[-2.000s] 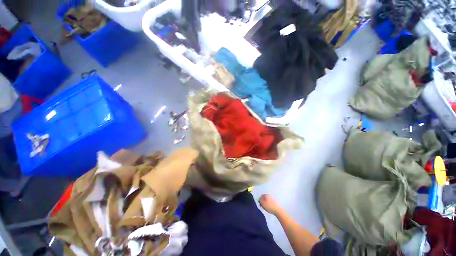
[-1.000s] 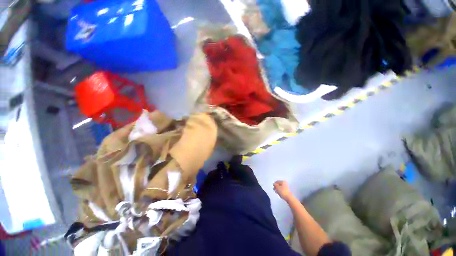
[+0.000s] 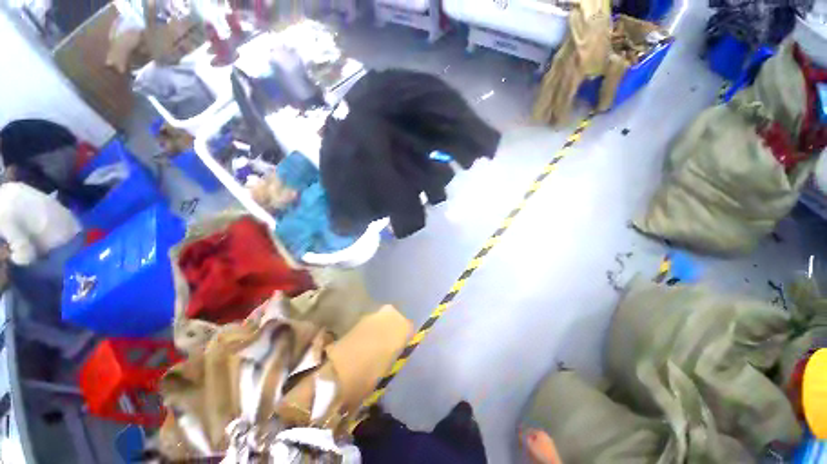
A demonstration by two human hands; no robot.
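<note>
A large bundle of tan-brown garment pieces with white parts (image 3: 263,376) is at the lower left, close to my body. White cloth is gathered around its lower part, at the picture's bottom edge. My left hand is not visible; the bundle may hide it. My right hand (image 3: 541,447) is small and cut off by the bottom edge, away from the bundle. No object shows in it, but its fingers are too unclear to read.
An open sack of red fabric (image 3: 238,272) stands behind the bundle, beside a blue tote (image 3: 122,272) and red stool (image 3: 127,376). Black garments (image 3: 399,145) hang over a white-edged table. Full sacks (image 3: 707,362) stand right of the aisle tape (image 3: 490,245). A person (image 3: 36,217) is far left.
The view has tilted up and shifted along the aisle. The red-fabric sack is now farther left, partly behind the bundle. My right hand has dropped to the bottom edge. A person shows at left.
</note>
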